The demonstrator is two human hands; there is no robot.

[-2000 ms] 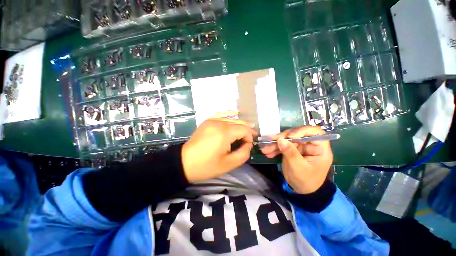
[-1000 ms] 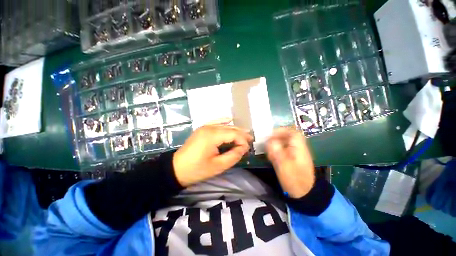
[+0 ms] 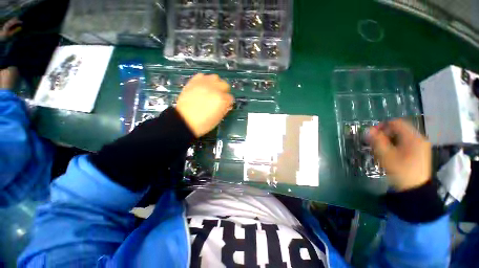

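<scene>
My left hand (image 3: 204, 103) is over the upper middle of the left clear tray (image 3: 231, 127), fingers curled downward. Whether it holds a module is hidden. My right hand (image 3: 402, 152) is blurred over the lower right side of the right clear tray (image 3: 366, 107), thumb and fingers bent toward its pockets. I cannot tell whether it holds anything. Small dark modules sit in the left tray's pockets and in the lower pockets of the right tray. A white sheet with a brown vertical band (image 3: 293, 149) lies flat between the trays. No tweezers can be made out.
Stacked component trays (image 3: 228, 58) stand at the back, beside a cloudy stack (image 3: 113, 23). A white sheet with dark shapes (image 3: 75, 78) lies at left, near another person's blue sleeve (image 3: 18, 136). At right are a white box (image 3: 449, 107) and crumpled white paper (image 3: 456, 175).
My hands have parted from in front of the banded sheet: the left moved over the left tray, the right over the right tray. The view has shifted. The tweezers seen earlier no longer show.
</scene>
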